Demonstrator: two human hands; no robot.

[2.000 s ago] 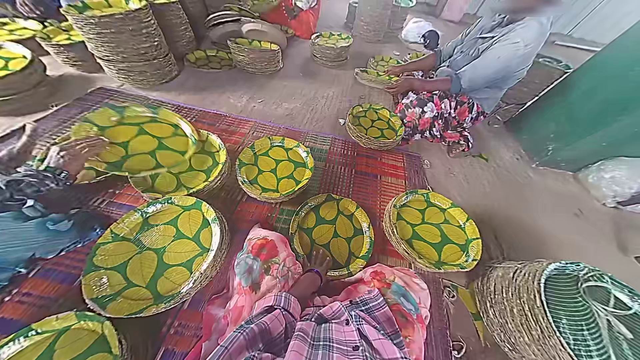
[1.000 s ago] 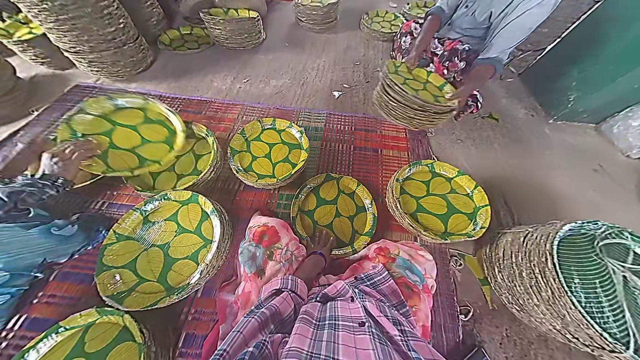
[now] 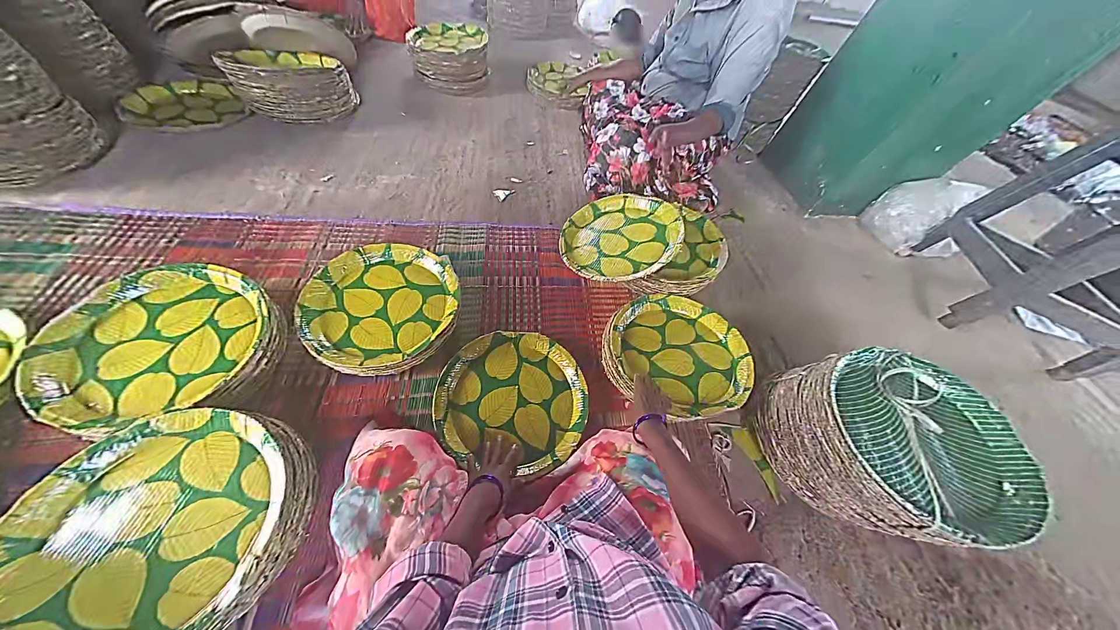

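A round plate with a yellow leaf print on green [image 3: 516,398] lies in front of my lap on the woven mat. My left hand [image 3: 497,459] rests on its near edge, fingers spread. To the right, my right hand [image 3: 649,402] touches the near left rim of a stack of the same plates [image 3: 682,350]; whether its fingers grip the rim is unclear. Beyond that stack, one plate [image 3: 621,238] overlaps another stack [image 3: 700,249]. Left of the plate at my lap stands a further leaf-print stack [image 3: 376,306].
Large plate stacks [image 3: 144,346] [image 3: 131,525] stand at left on the striped mat [image 3: 516,262]. A tied stack with a green underside [image 3: 936,446] leans at right. A person in a grey shirt [image 3: 717,61] sits beyond, near a green panel [image 3: 945,87].
My right hand now shows at the right stack. The person opposite no longer holds the stack, which now sits at the mat's far right edge. The view has shifted right.
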